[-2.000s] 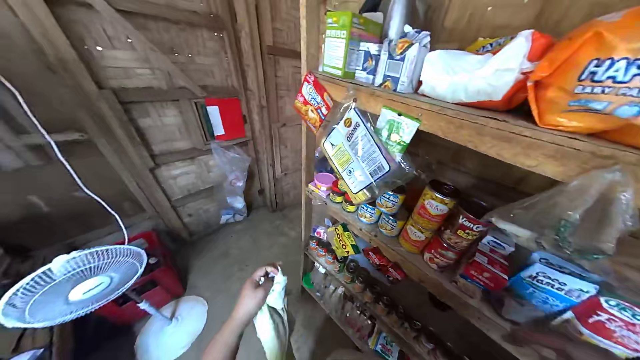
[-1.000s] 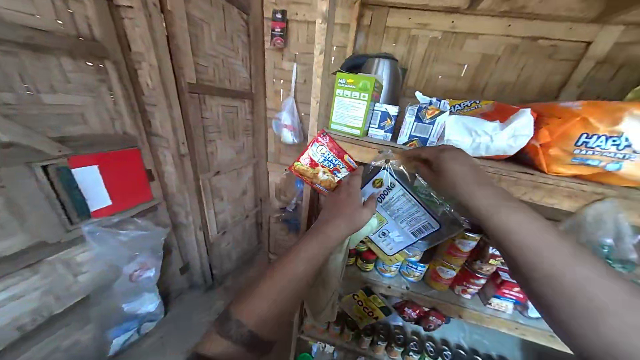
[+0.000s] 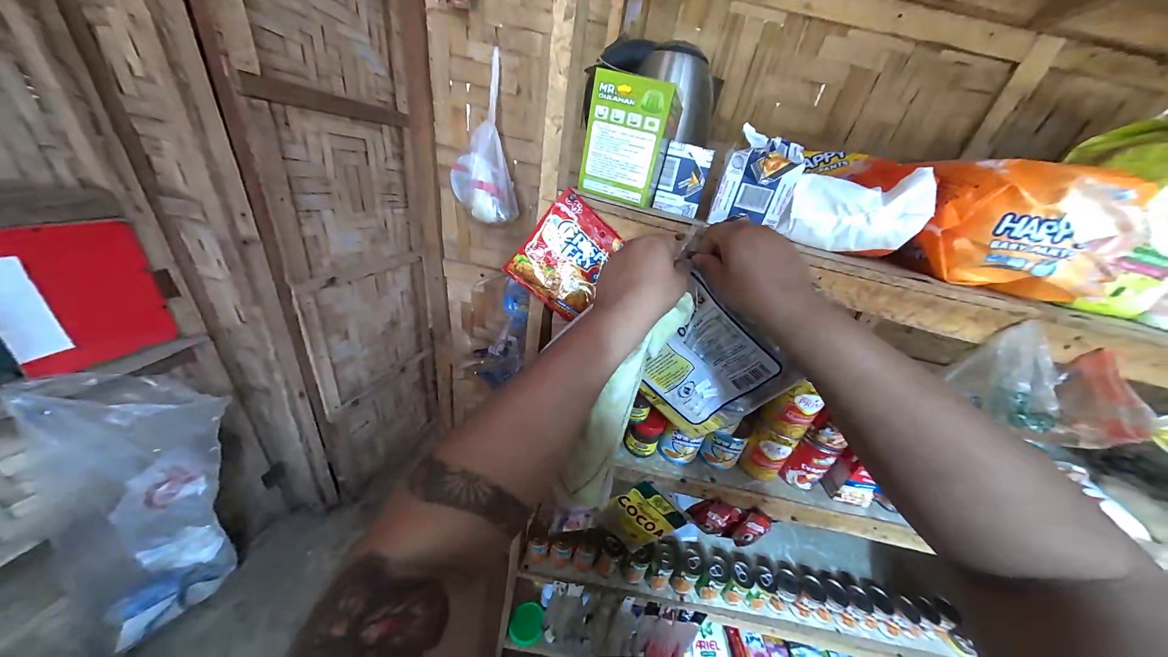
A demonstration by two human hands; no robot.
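Both my hands meet at the top of a clear plastic food pack (image 3: 712, 351) hanging at the upper shelf's front edge. My left hand (image 3: 643, 274) is closed, with a pale green cloth (image 3: 613, 411) hanging below it; the fingers are partly hidden. My right hand (image 3: 753, 265) pinches the top of the pack, close against the left. A red seasoning packet (image 3: 566, 255) hangs just left of my left hand.
The upper shelf (image 3: 912, 301) bears a green box (image 3: 628, 137), a steel kettle (image 3: 684, 87) and orange diaper packs (image 3: 1031, 228). Cans (image 3: 771, 452) and small jars (image 3: 748, 579) line lower shelves. A plastic bag (image 3: 137, 511) hangs at left, below a red panel (image 3: 87, 297).
My left hand, low with the cloth two seconds ago, has risen to the hanging pack. My right hand has come into view and joined it there. The view has turned towards the shelves.
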